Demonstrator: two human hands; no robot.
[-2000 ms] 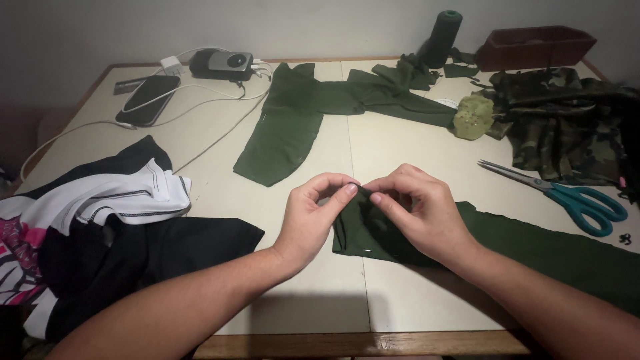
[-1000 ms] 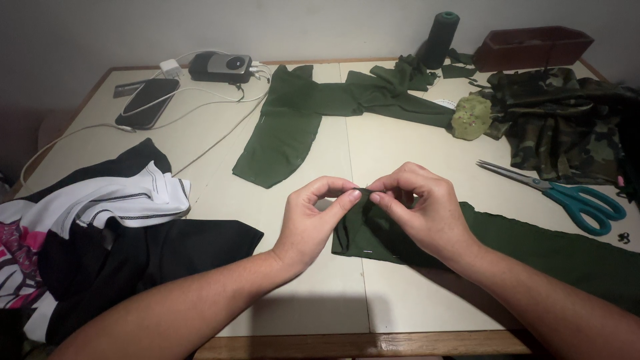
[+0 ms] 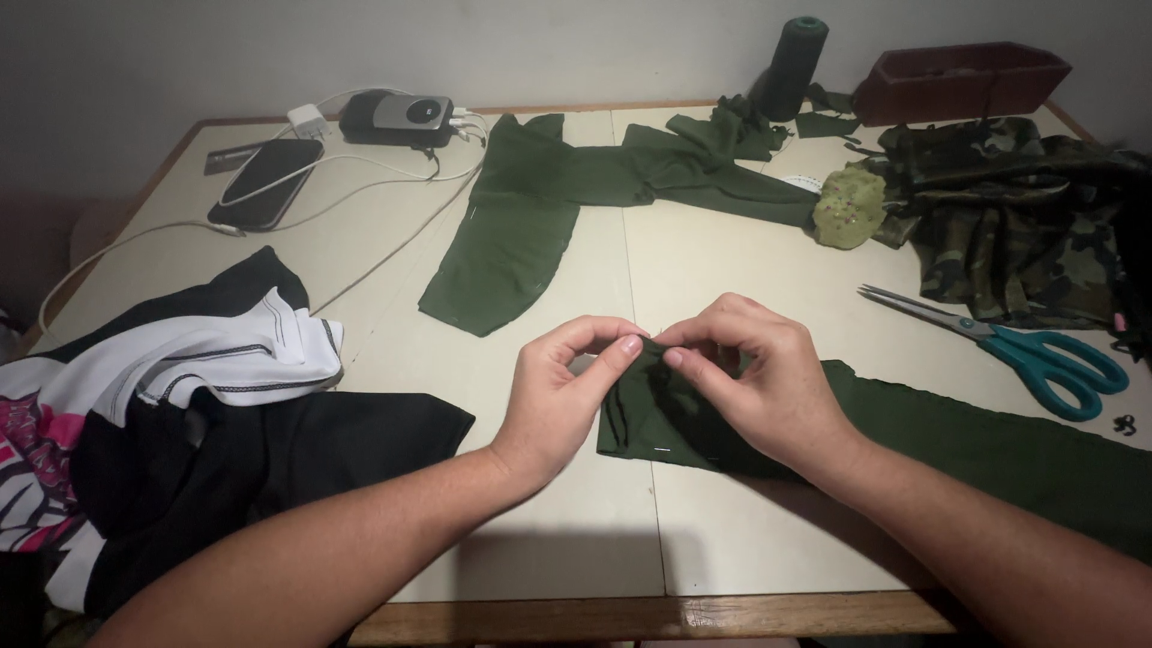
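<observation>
A long piece of dark green fabric [image 3: 945, 432] lies across the right front of the table, its left end raised a little. My left hand [image 3: 562, 396] pinches the upper edge of that end between thumb and forefinger. Close beside it, my right hand [image 3: 765, 378] pinches the same edge, fingertips nearly touching the left ones. A pin shows near the fabric's lower edge. Whether a pin or needle sits between my fingertips cannot be told. Teal-handled scissors [image 3: 999, 346] lie to the right, blades slightly apart. Behind my hands are more green fabric pieces [image 3: 513, 261].
A pincushion [image 3: 849, 207] stands beside camouflage fabric [image 3: 1017, 216] at the right. Farther back are a thread cone [image 3: 792, 67] and a brown box [image 3: 963, 83]. At the left are a phone [image 3: 267, 184], a power bank [image 3: 396, 117], cables and a black-and-white garment [image 3: 243, 360].
</observation>
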